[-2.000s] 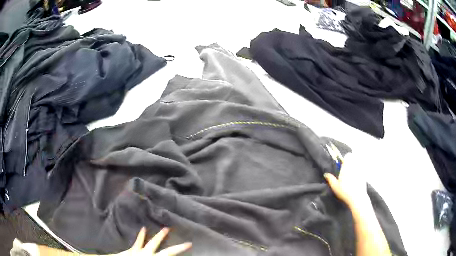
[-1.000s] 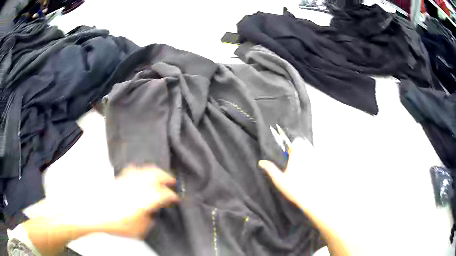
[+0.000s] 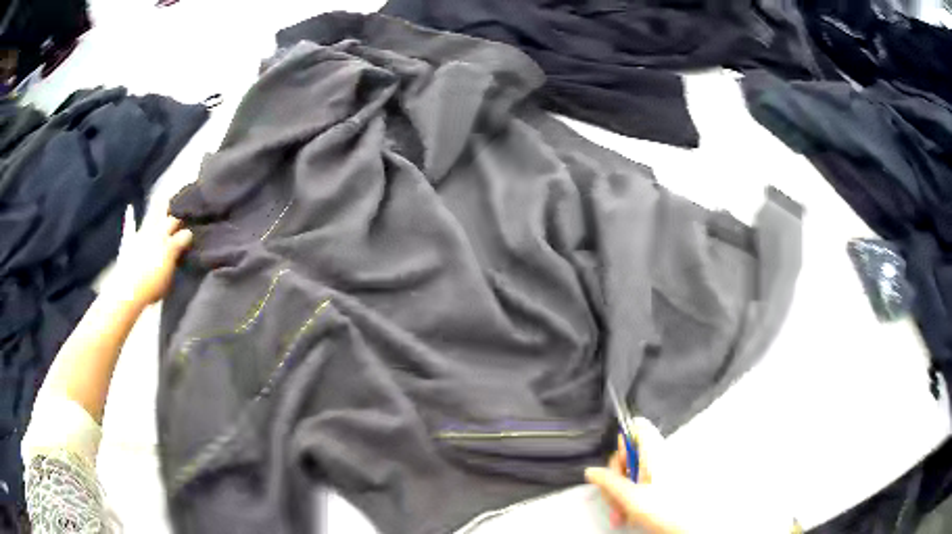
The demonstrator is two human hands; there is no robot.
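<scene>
A large charcoal-grey garment (image 3: 418, 240) with yellow dashed seams lies spread and wrinkled in front of me. A yellow line beside a blue-violet line shows near its lower edge. My left hand (image 3: 157, 250) is at its left edge and grips the cloth there; the fingertips are partly hidden. My right hand (image 3: 626, 485) is at the lower right edge and holds thread snips (image 3: 629, 448) with a blue handle, blades pointing up along the cloth. Whether that hand also pinches cloth is unclear.
The garments lie on a white table (image 3: 835, 407). A dark heap (image 3: 84, 198) is at the left. Black garments (image 3: 626, 63) lie at the far side, and more dark cloth (image 3: 835, 156) at the right. A small clear plastic bag (image 3: 879, 276) lies at the right.
The grey garment has been turned and spread wider, with its seams now at lower left and bottom. My left hand has moved out to its left edge. My right hand has moved down with the snips.
</scene>
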